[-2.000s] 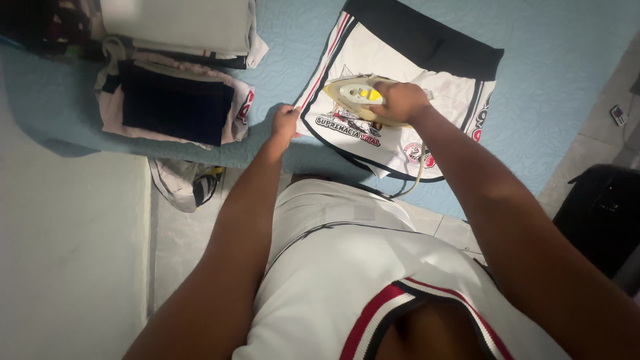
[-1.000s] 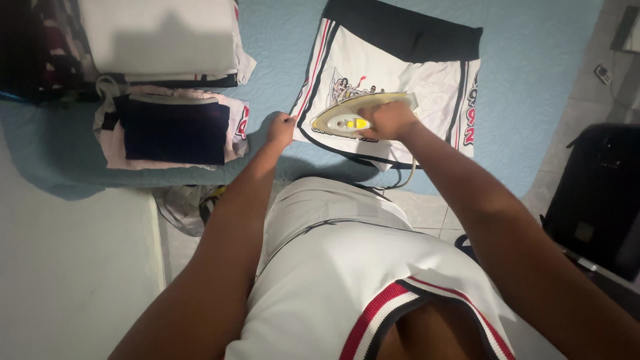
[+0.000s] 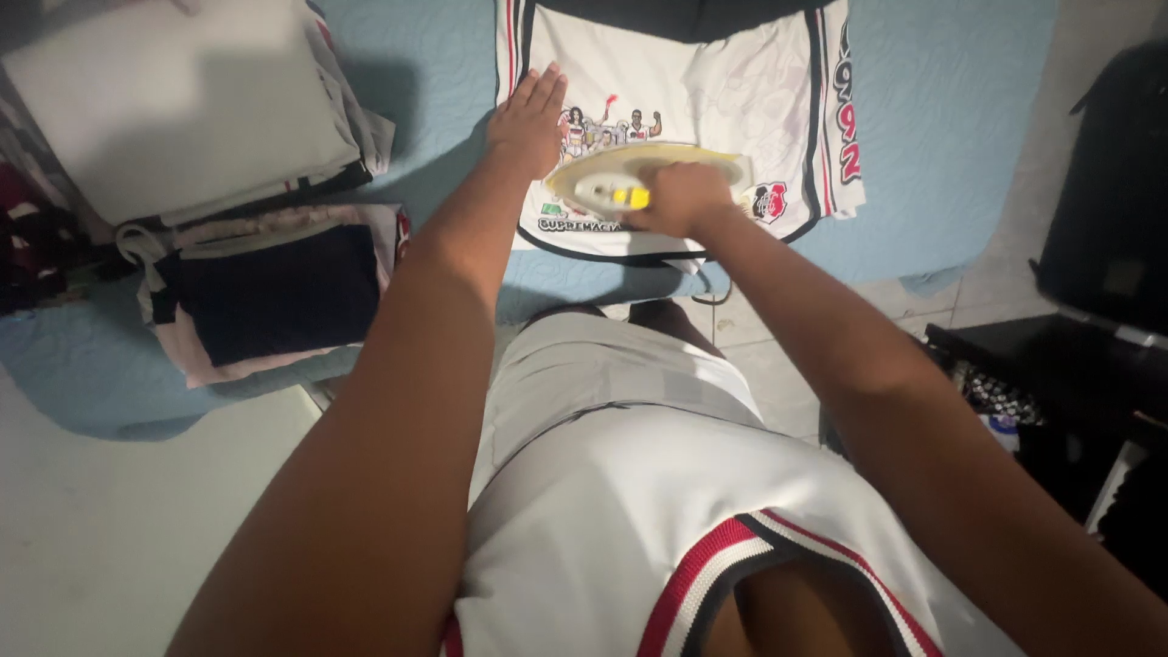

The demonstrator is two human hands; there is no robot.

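A pair of white shorts (image 3: pixel 757 100) with a black waistband, side stripes and printed figures lies flat on a blue quilted bedcover (image 3: pixel 949 119). My right hand (image 3: pixel 684 196) is closed around the handle of a clothes iron (image 3: pixel 593 178), which rests over the lower printed part of the shorts, its tip toward the left. My left hand (image 3: pixel 531 119) lies palm down on the left edge of the shorts, fingers a little apart, just above and left of the iron's tip. A piece of the cord shows below the hem.
At the left, folded light clothes (image 3: pixel 192 119) are stacked, with a folded dark navy garment (image 3: pixel 283 287) on pink cloth nearer me. A black suitcase or case (image 3: pixel 1109 192) stands at the right, beyond the bed's edge. Tiled floor (image 3: pixel 776 365) shows between bed and body.
My left hand has moved from the lower left corner of the shorts up onto their left side and now lies flat. The iron stays in my right hand, over the lower print.
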